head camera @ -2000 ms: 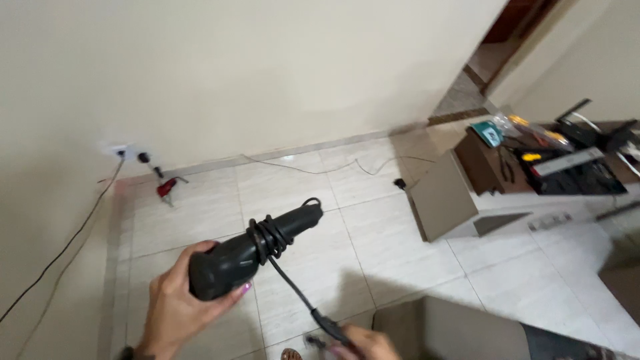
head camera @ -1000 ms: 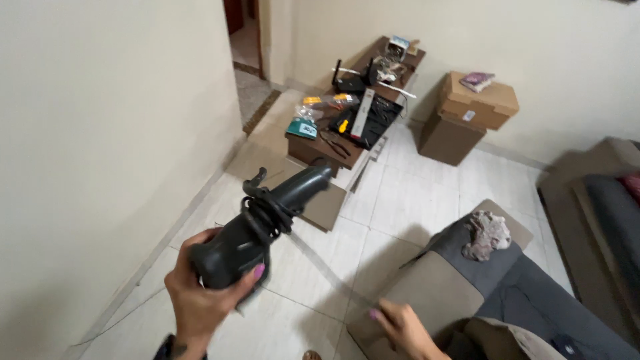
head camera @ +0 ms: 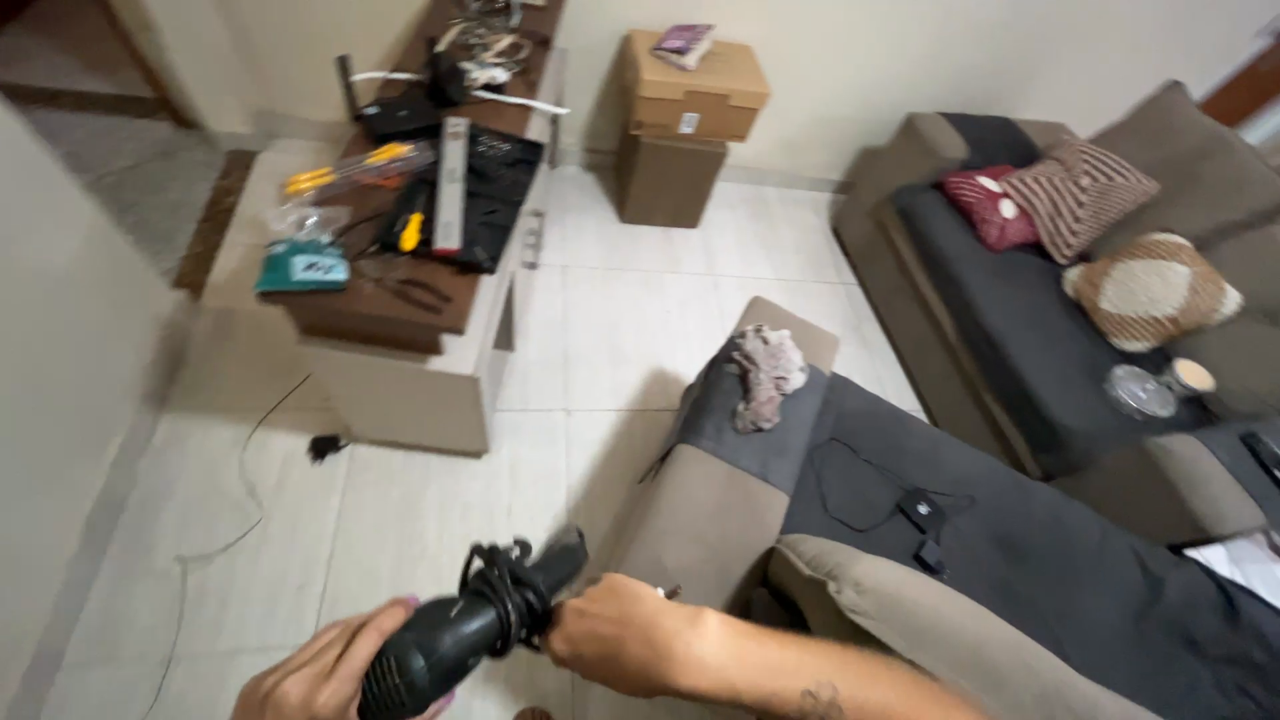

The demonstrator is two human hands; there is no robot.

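Note:
A black corded handheld appliance (head camera: 455,635) with vent slots at its rear end lies in my left hand (head camera: 320,665), whose fingers wrap its thick body. Its black cord (head camera: 505,595) is wound in several loops around the narrower part. My right hand (head camera: 620,630) is closed in a fist just right of the loops, with a small metallic end showing beyond the fingers. The stretch of cord inside the fist is mostly hidden.
A cabinet (head camera: 390,395) at left carries tools, pliers (head camera: 415,293) and a router (head camera: 400,115). A thin cable (head camera: 250,480) lies on the tiled floor. The near sofa (head camera: 700,520) holds a crumpled cloth (head camera: 768,375) and a power adapter (head camera: 920,510). Cardboard boxes (head camera: 695,95) stand behind.
My right hand has come from farther off up against the wound cord. The view has swung far to the right, from the wall socket toward the sofas.

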